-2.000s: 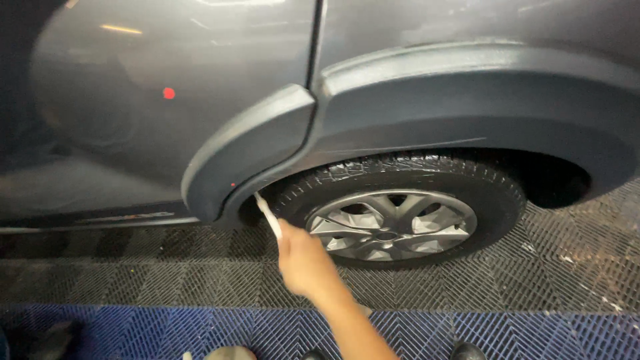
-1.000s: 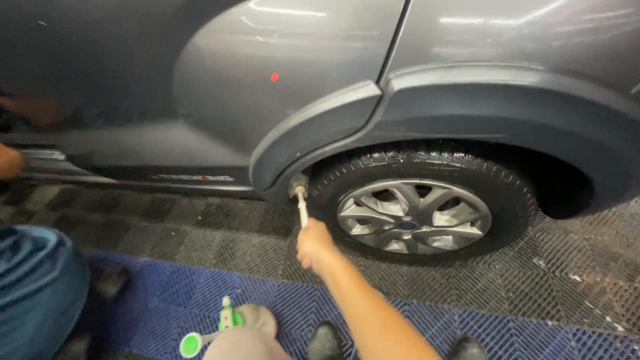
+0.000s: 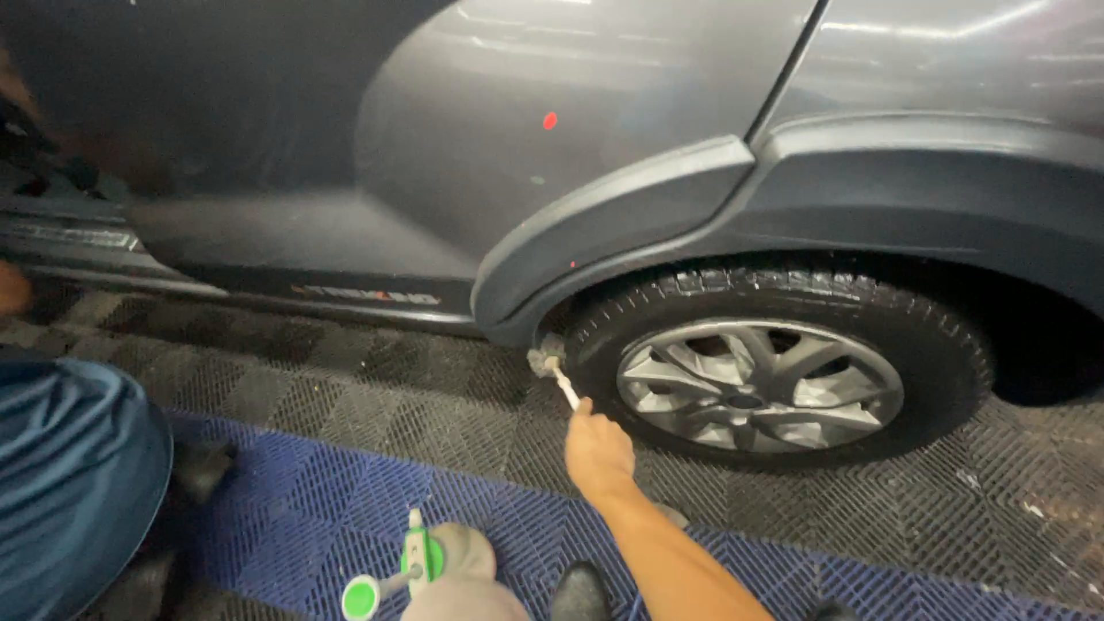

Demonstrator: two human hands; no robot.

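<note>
My right hand (image 3: 599,444) grips the white handle of a brush (image 3: 563,385). Its pale bristle head is at the left edge of the black tyre (image 3: 944,362), by the lower end of the wheel arch trim (image 3: 621,203). Whether the bristles touch the tyre or the trim, I cannot tell. The tyre's upper tread looks wet and glossy, and a silver alloy rim (image 3: 763,384) sits inside it. Above is the grey car door (image 3: 483,112). My left hand is out of view.
A green and white sprayer (image 3: 418,552) is at the bottom, with my dark shoe (image 3: 580,591) to its right. At the left edge are a co-worker's blue-clothed leg (image 3: 78,483) and part of a hand (image 3: 13,289). Blue and black grid floor tiles (image 3: 293,483) lie below the car.
The view has swung left since two seconds ago, bringing the co-worker's leg into sight. My right hand still holds the brush near the tyre's left edge.
</note>
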